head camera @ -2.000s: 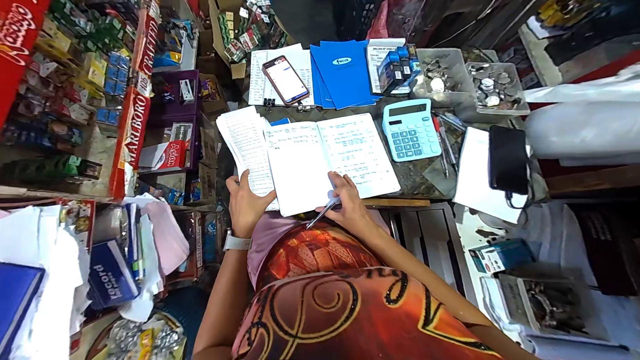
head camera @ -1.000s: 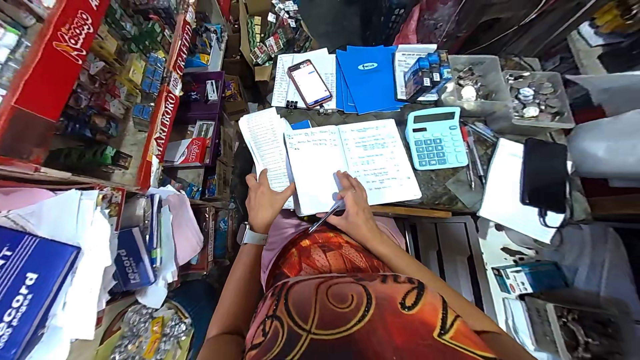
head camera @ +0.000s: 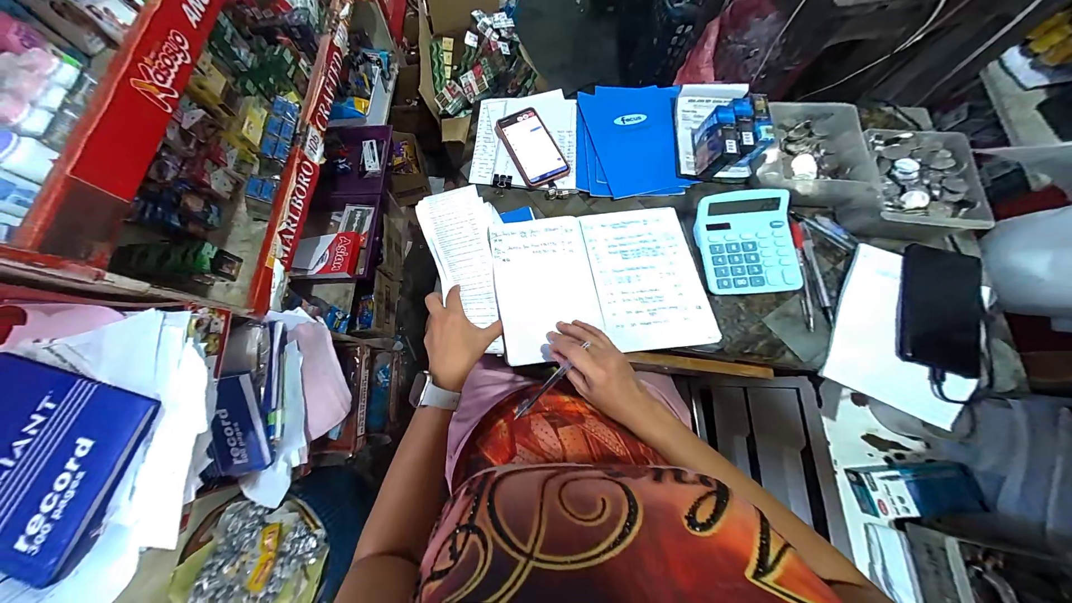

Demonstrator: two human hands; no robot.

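Observation:
An open notebook [head camera: 599, 289] with handwriting on its pages lies at the near edge of the table. My right hand [head camera: 593, 364] rests over the notebook's lower edge and holds a pen [head camera: 544, 389], its lower end pointing down and left. My left hand [head camera: 456, 335], with a watch on the wrist, lies on the lower end of a stack of written sheets [head camera: 459, 247], its thumb near the notebook's left edge. A light blue calculator [head camera: 748, 243] stands right of the notebook. Behind lie a smartphone [head camera: 533, 147] on papers and blue folders [head camera: 632, 146].
Plastic tubs of coins [head camera: 812, 155] [head camera: 925, 180] stand at the back right. Pens [head camera: 811, 276] lie beside the calculator. Farther right, a black device [head camera: 940, 310] with a cable rests on white paper [head camera: 867, 335]. Shelves of packets [head camera: 243, 159] and a blue record book [head camera: 63, 461] are at the left.
The view has shifted, so the table appears farther right than two seconds ago. Both hands keep nearly the same places at the notebook and sheets, and the pen is still in my right hand.

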